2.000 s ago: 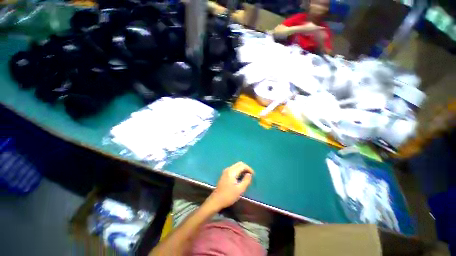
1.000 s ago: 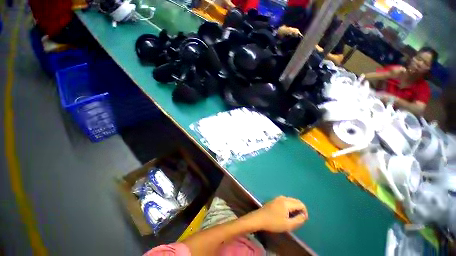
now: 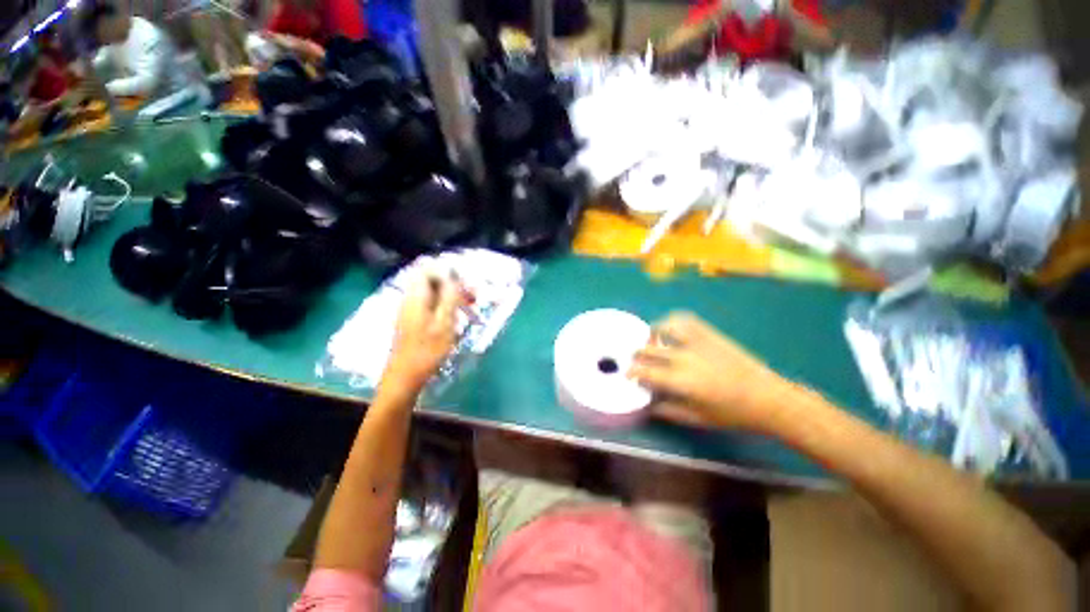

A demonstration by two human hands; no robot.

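Observation:
A round white housing with a dark centre hole sits on the green mat near the bench's front edge. My right hand holds its right side, fingers on the flat face near the hole. My left hand is over the clear bag of small white fittings, fingertips bent down at its upper part. The fingers are blurred, and I cannot tell whether they grip a piece.
Black housings are heaped behind left, around a metal post. White housings are heaped behind right. A bag of white sticks lies at right. A carton stands below the front edge. A red-shirted person sits across.
My right hand and the white housing have come into view on the mat. My left hand has moved onto the bag of fittings. The view has turned back to the right.

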